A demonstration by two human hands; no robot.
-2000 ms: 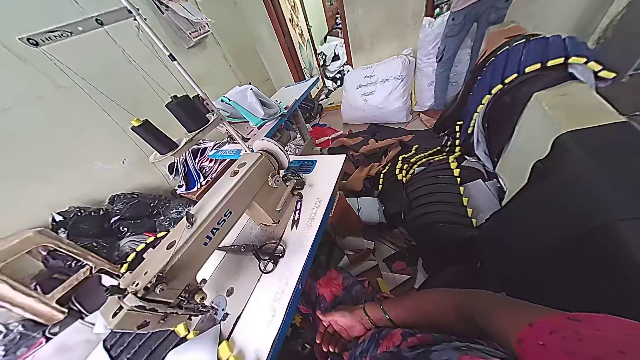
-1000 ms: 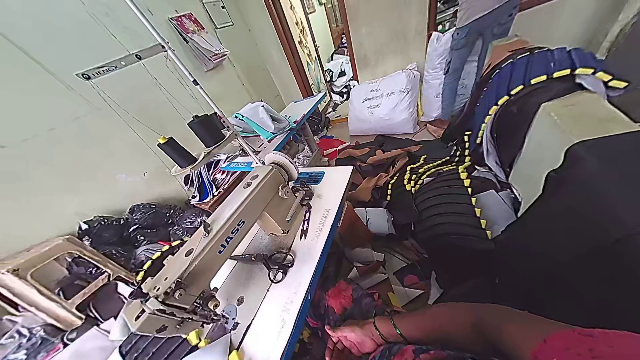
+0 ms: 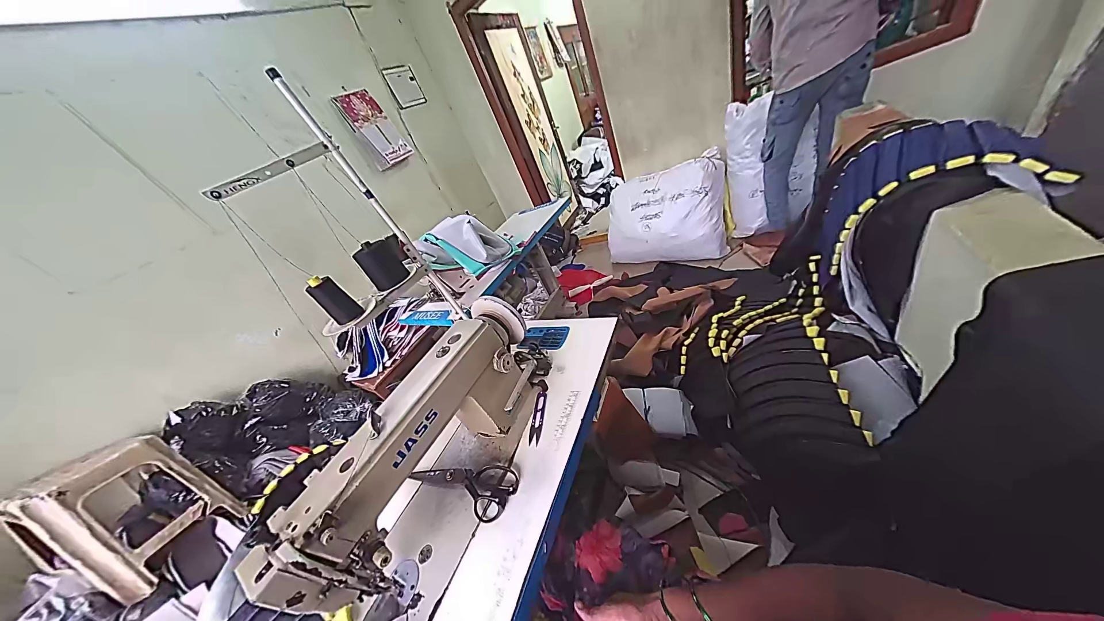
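At the bottom edge, my right hand (image 3: 617, 610) rests against dark floral fabric (image 3: 604, 552), beside the blue edge of the sewing table; its fingers are mostly cut off, and bangles circle the wrist. My left hand is out of view. To the left stands a Jass industrial sewing machine (image 3: 414, 431) with its needle end at the lower left. Black-handled scissors (image 3: 493, 493) and small thread snips (image 3: 538, 414) lie on the white tabletop (image 3: 517, 517). Dark padded pieces with yellow tabs (image 3: 785, 379) lie in a pile on the right.
Fabric and paper scraps (image 3: 690, 509) cover the floor beside the table. Black cloth (image 3: 1018, 448) drapes over a pale block-like surface (image 3: 975, 250) at right. Black thread cones (image 3: 335, 300), a beige plastic stool (image 3: 78, 535) and black bags (image 3: 250, 423) are left. A person (image 3: 811, 95) stands behind white sacks (image 3: 668, 211).
The view has tilted upward, so more of the wall and the standing person shows. My right hand now sits lower in the picture, mostly cut off. Scissors and snips remain on the tabletop.
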